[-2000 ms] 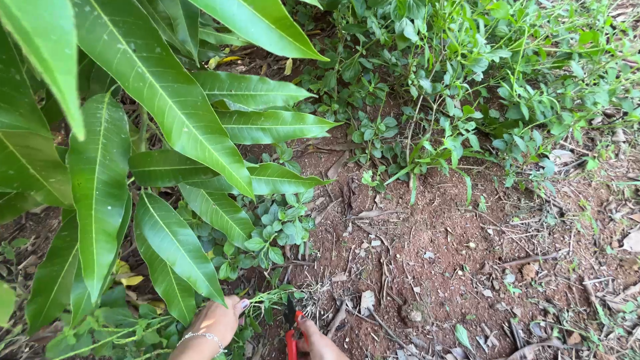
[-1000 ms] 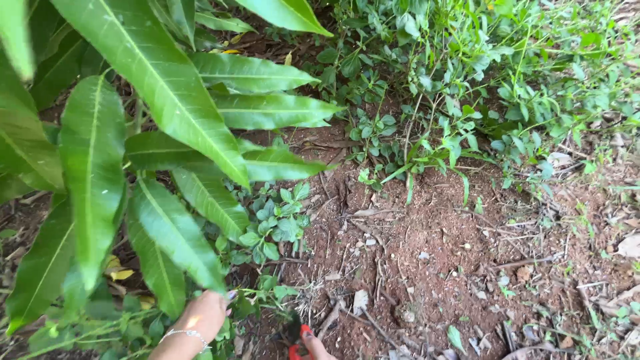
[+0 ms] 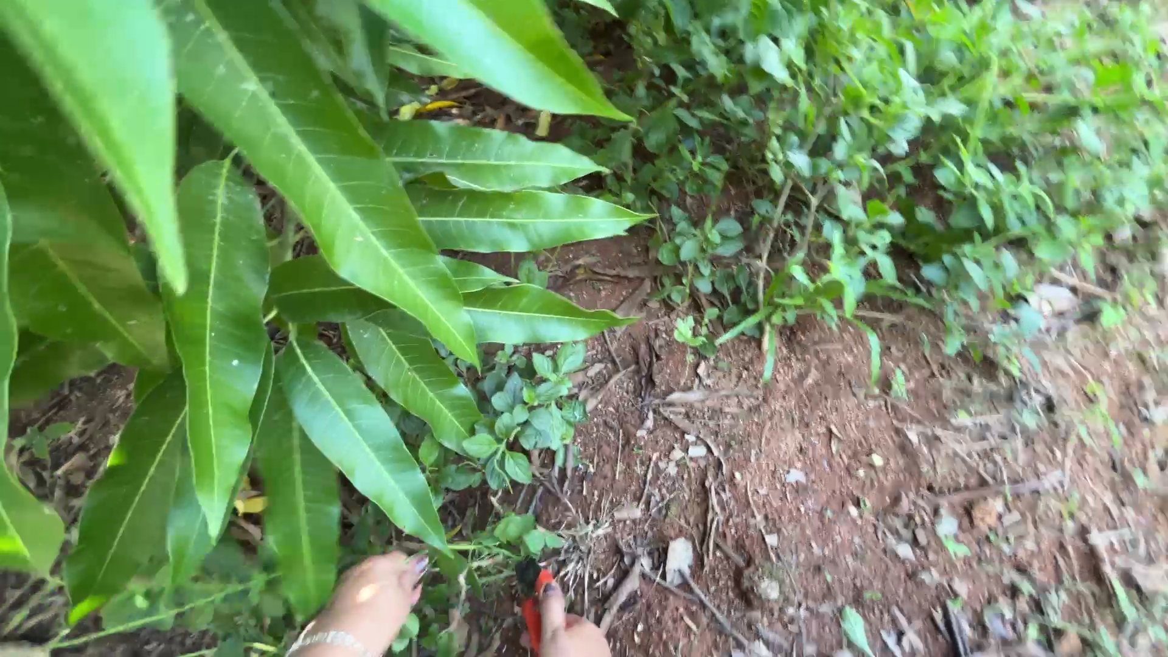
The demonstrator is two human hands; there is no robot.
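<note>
My left hand, with a bracelet at the wrist, is at the bottom left of centre, under the tips of long glossy leaves. Its fingers are curled beside low weed stems; whether they pinch a stem cannot be made out. Just to its right, my right hand holds a red-handled cutting tool with a dark head, partly cut off by the frame's bottom edge. The tool's head is next to a small leafy weed on the soil. Its blades are too blurred to read.
Broad leaves of a young tree hang over the left side. Dense green weeds cover the upper right. Reddish soil with twigs, dry leaves and a pale stone lies to the right of my hands.
Both hands have stayed low in view, close to the same weeds. The green stems seen between them two seconds ago look different now, but how is unclear.
</note>
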